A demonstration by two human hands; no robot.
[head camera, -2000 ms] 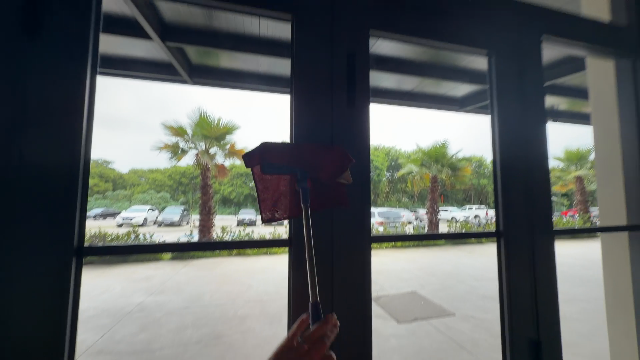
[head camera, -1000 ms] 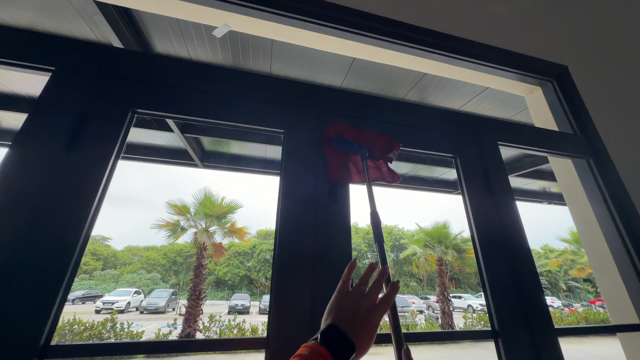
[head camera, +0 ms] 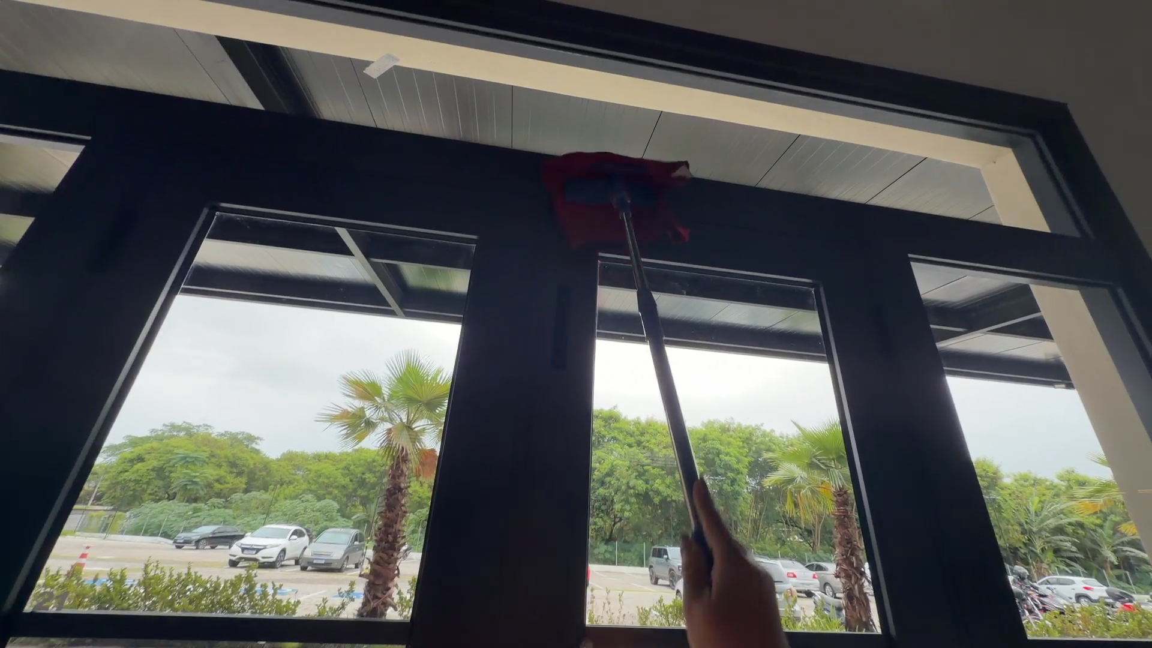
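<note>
My right hand (head camera: 731, 585), low and right of centre, is closed on the dark pole (head camera: 661, 360) of a flat mop, one finger lying along it. The pole slants up and left to the mop's flat head (head camera: 612, 191), which has a red cloth (head camera: 580, 220) around it. Head and cloth are against the dark upper crossbar of the door frame (head camera: 531, 193), above and between two glass panes. The cloth's edges hang loose. My left hand is out of view.
Dark uprights (head camera: 522, 432) part the glass panes (head camera: 315, 378). Above the crossbar is a long upper pane (head camera: 576, 117), with a small pale scrap (head camera: 382, 66) visible there. Through the glass show palm trees (head camera: 391, 504), hedges and parked cars (head camera: 270, 544).
The mop head has moved up the frame to the upper crossbar. The open hand with a dark wristband, seen beside the pole a second ago, has left the view. The view has tilted upward.
</note>
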